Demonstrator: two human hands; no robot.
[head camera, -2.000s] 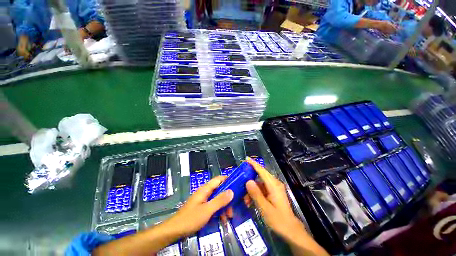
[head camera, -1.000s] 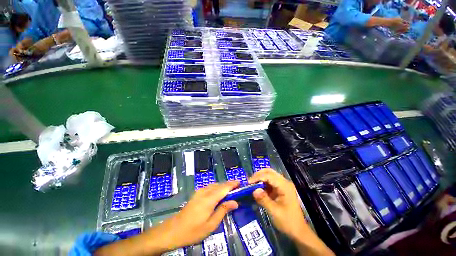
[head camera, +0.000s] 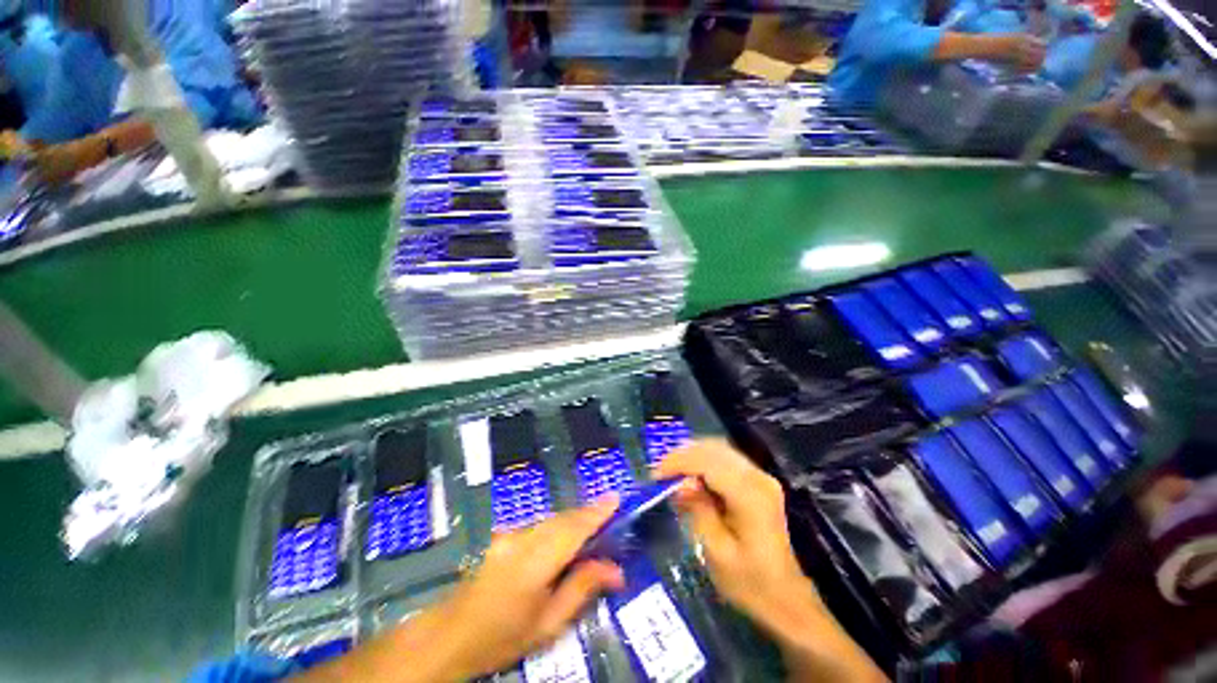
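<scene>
A blue handset (head camera: 638, 514) is held between my two hands above the right part of the clear phone tray (head camera: 434, 571), tilted, with an edge towards me. My left hand (head camera: 541, 580) grips its left end with thumb and fingers. My right hand (head camera: 731, 523) holds its right end. In the tray's far row, several keypad phones lie face up, one of them a keypad phone (head camera: 398, 496) at left. In the near row, phones lie face down with white labels (head camera: 657, 632), partly hidden by my left arm. The picture is blurred.
Right of the tray, the black cover tray (head camera: 828, 440) holds several blue covers (head camera: 981, 491). Beyond stands a block of stacked filled trays (head camera: 541, 300) on the green conveyor (head camera: 761, 220). Crumpled plastic (head camera: 160, 427) lies at left. People in blue sleeves (head camera: 888, 54) work across the belt.
The handset was first held with its broad blue face showing; it is now turned edge-on and sits slightly lower between both hands. The view has shifted a little.
</scene>
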